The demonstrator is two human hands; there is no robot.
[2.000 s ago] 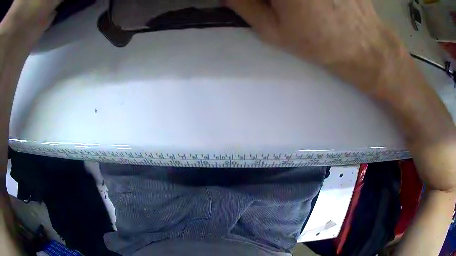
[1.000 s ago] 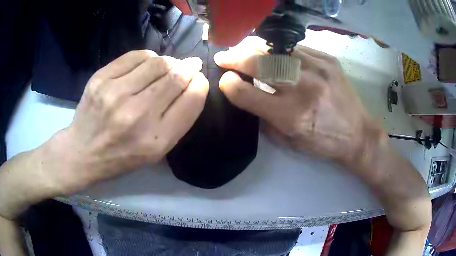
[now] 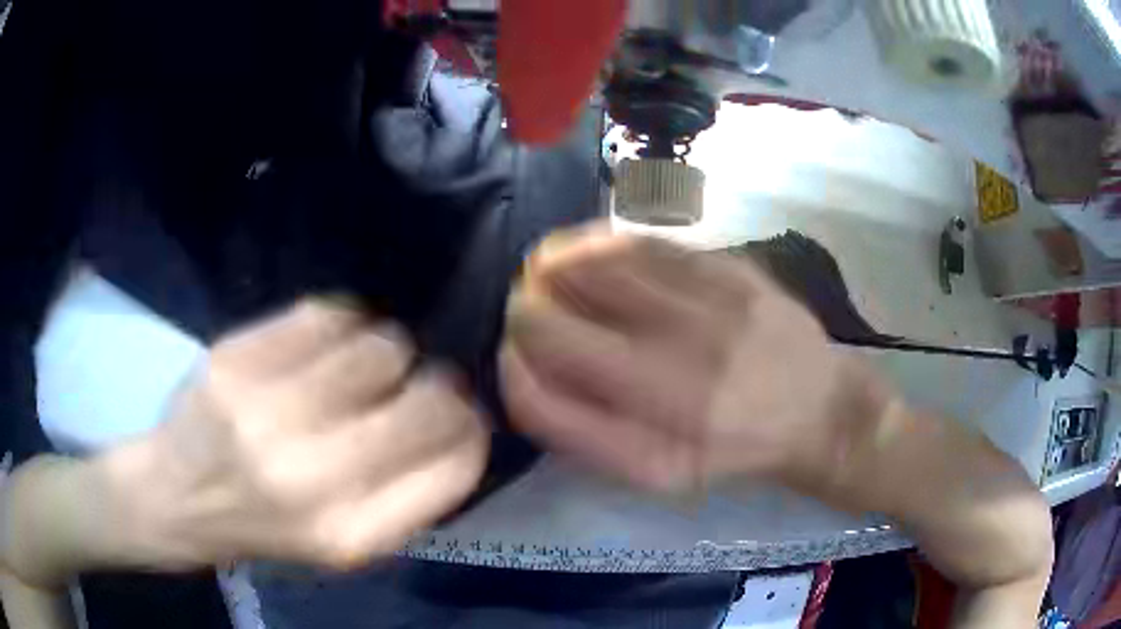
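A large black cloth garment (image 3: 295, 209) covers the left of the table and runs up under the red machine head (image 3: 556, 68). My left hand (image 3: 332, 430) is blurred, its fingers curled on the black cloth near the table's front. My right hand (image 3: 652, 350) is also blurred, its fingers curled on the cloth just right of my left hand, below the cream ribbed dial (image 3: 660, 191). The fingertips of both hands are blurred. The needle area is hidden behind the red head.
A dark ragged-edged strip (image 3: 805, 277) lies on the white table right of my right hand. A measuring tape (image 3: 553, 553) runs along the table's front edge. A yellow warning label (image 3: 996, 193) is on the machine at right. A grey-clad lap (image 3: 492, 602) is below.
Both hands have moved down toward the table's front edge. More black cloth now spreads over the left and middle. The dark strip at right now shows, uncovered by my right hand.
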